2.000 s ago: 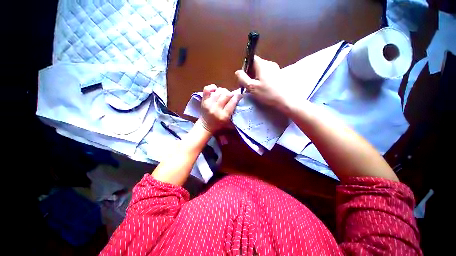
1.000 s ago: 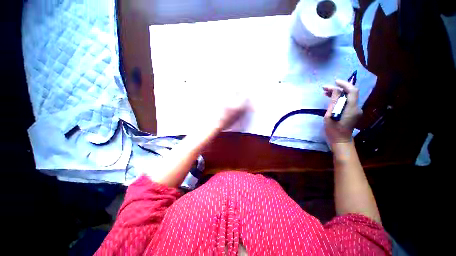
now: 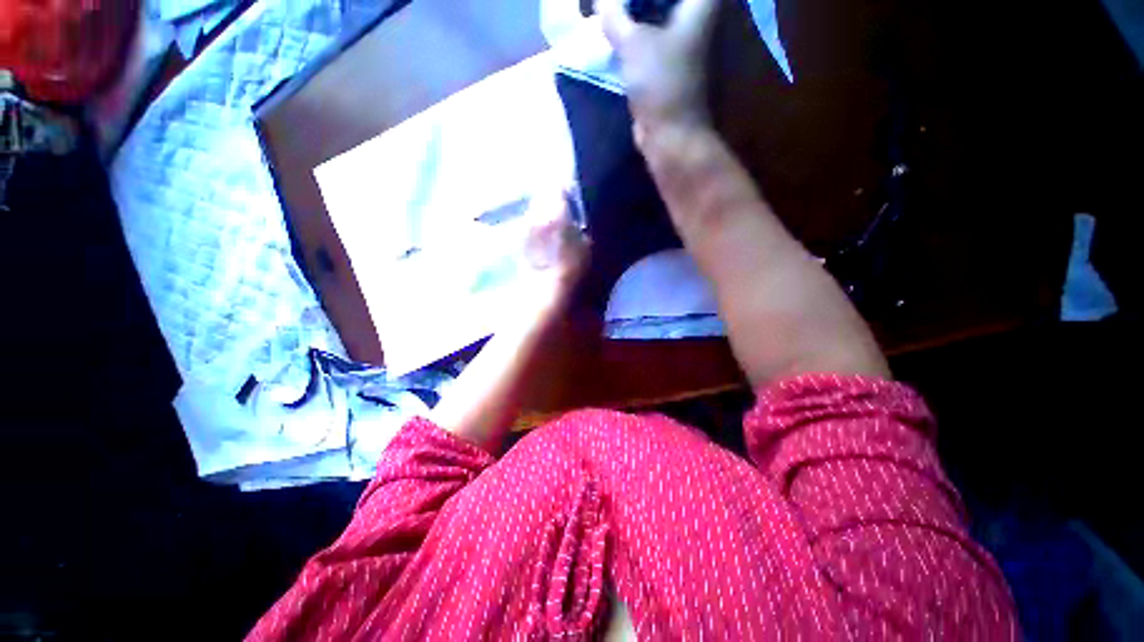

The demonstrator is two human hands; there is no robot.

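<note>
A sheet of plain white fabric [image 3: 439, 188] lies on the brown table in front of me, glaring, with dark marks on it. My left hand [image 3: 556, 245] is blurred and closed on its right edge. My right hand [image 3: 665, 57] is at the top, partly cut off by the picture's edge. A dark thing shows at its fingers; I cannot tell if it is the pen or the roll's hole. A white surface [image 3: 571, 31], possibly the roll, shows beside it. A curved pale piece [image 3: 659, 295] lies near the front edge, partly behind my right forearm.
Pale quilted fabric [image 3: 207, 226] covers the left side of the table. Plain cut pieces with dark edges [image 3: 276, 439] lie at its near end. A red bundle [image 3: 57, 44] is at the far left corner. A pale scrap [image 3: 1085, 276] is at the far right.
The view has shifted. The white sheet's right edge has been drawn left, uncovering dark table. My right hand has moved from near the front edge up to the roll's area.
</note>
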